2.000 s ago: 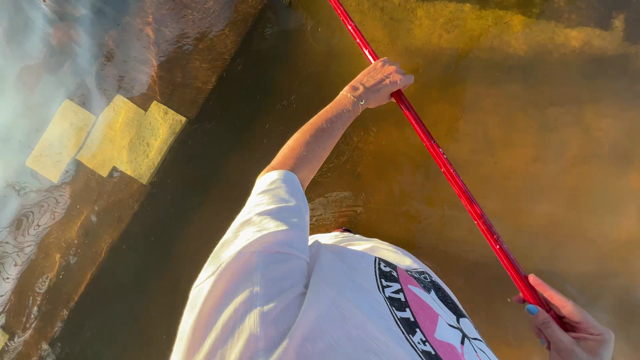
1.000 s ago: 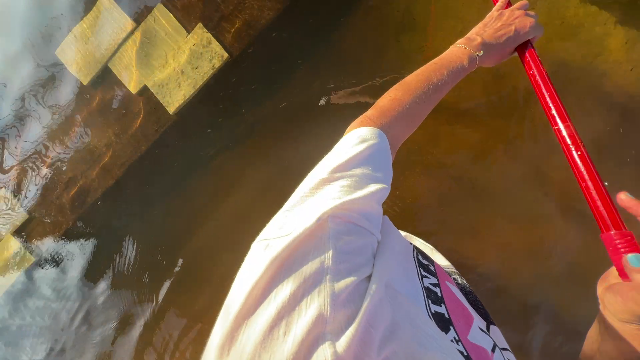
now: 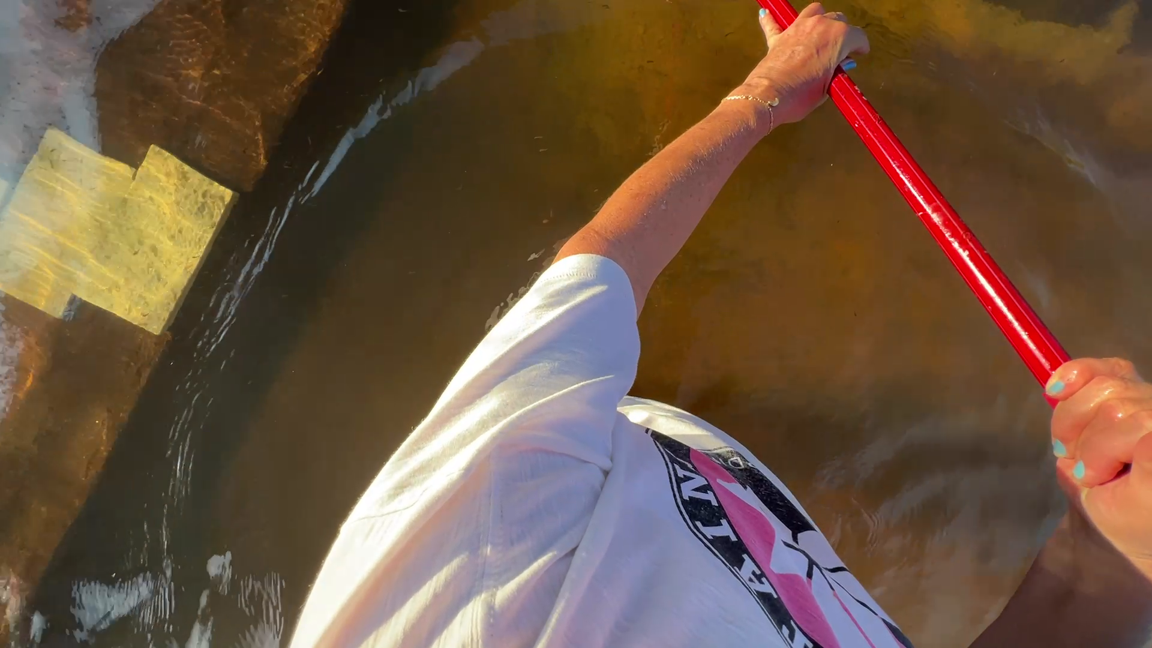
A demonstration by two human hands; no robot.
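Note:
A red pole (image 3: 936, 211) slants from the top edge down to the right. My left hand (image 3: 805, 63) is closed around its upper part, with a thin bracelet on the wrist and light blue nails. At the right edge my right hand (image 3: 1102, 441) grips the lower part, its fingers wrapped over the pole. Both ends of the pole are out of sight. Brown, murky water surrounds my body, and a white printed T-shirt (image 3: 504, 468) covers my torso and left shoulder.
On the left, pale yellow square slabs (image 3: 153, 243) lie on a brown submerged ledge (image 3: 216, 90), whose edge runs diagonally beside darker water. Ripples and bright reflections cross the water surface (image 3: 360, 315). Lighter, yellowish patches show below the surface at the top right.
My right hand, open-fingered on the pole two seconds ago, is now wrapped round it. The red grip sleeve seen by that hand one second ago is out of sight. The view has shifted.

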